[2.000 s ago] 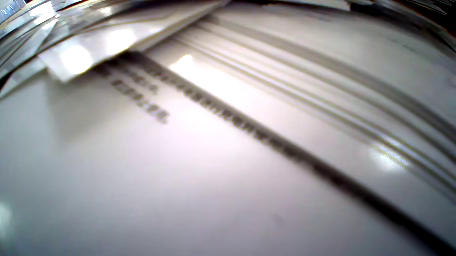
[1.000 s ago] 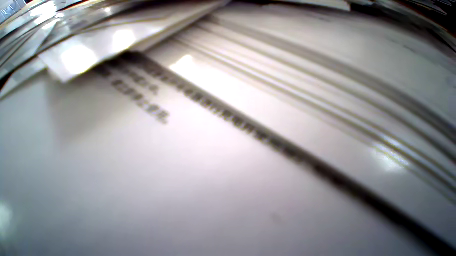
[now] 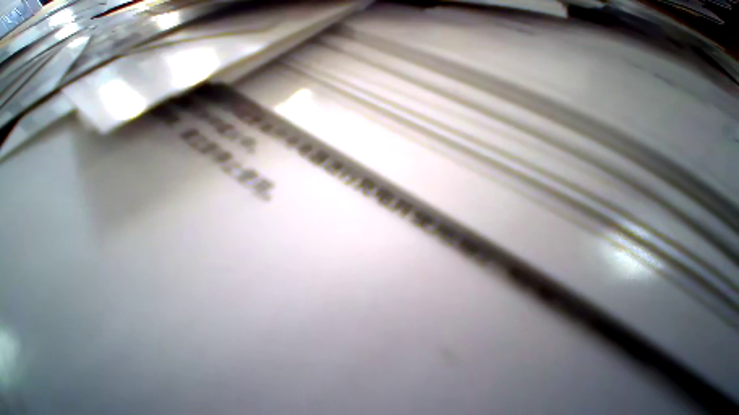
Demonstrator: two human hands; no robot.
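A blurred white sheet [image 3: 308,300] with a few lines of dark print near its upper left fills the lower part of the head view, very close to the camera. A stack of several white sheets [image 3: 502,154] lies along its upper right side, with a dark line between them. A glossy white sheet corner [image 3: 146,85] overlaps the printed sheet at the upper left. Neither my left hand nor my right hand is in view.
More overlapping pale sheets [image 3: 49,61] lie at the top left edge. Dark, unclear shapes show in the top right corner. Light glare falls on several of the sheets.
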